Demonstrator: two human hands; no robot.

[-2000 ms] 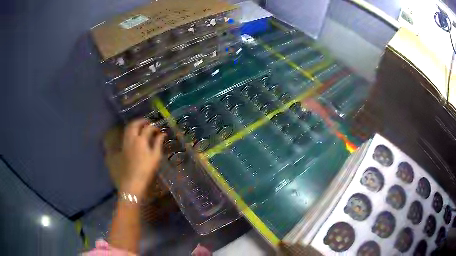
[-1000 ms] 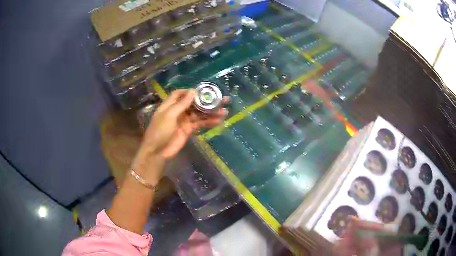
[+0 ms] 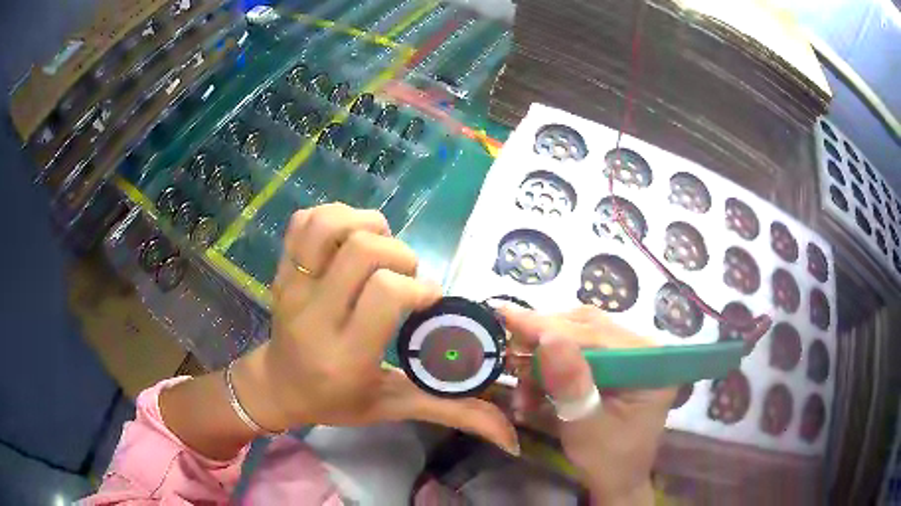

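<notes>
My left hand (image 3: pixel 341 316) holds a round speaker driver (image 3: pixel 452 348) by its edge, with its black rim, pale ring and small central dot facing me. My right hand (image 3: pixel 603 405) holds a green-handled tool (image 3: pixel 652 365), its tip end at the right edge of the driver. A white band is on a right-hand finger. A thin red cord (image 3: pixel 664 265) runs from the tool's far end across the white-faced tray (image 3: pixel 583 225). The tray has rows of round cutouts showing clusters of small holes. The exact contact of tip and driver is hard to tell.
A clear blister tray with rows of dark discs (image 3: pixel 229 188) lies on the green mat (image 3: pixel 435 212) at left. Stacked loaded blister trays (image 3: pixel 128 109) stand at far left. Brown cardboard sheets (image 3: pixel 652 84) are behind the white tray. A white-topped tray (image 3: pixel 858 188) is at far right.
The view has swung right. My left hand has brought the driver from the blister tray to my right hand, and the driver now shows its black-rimmed face. The green tool has come up beside it.
</notes>
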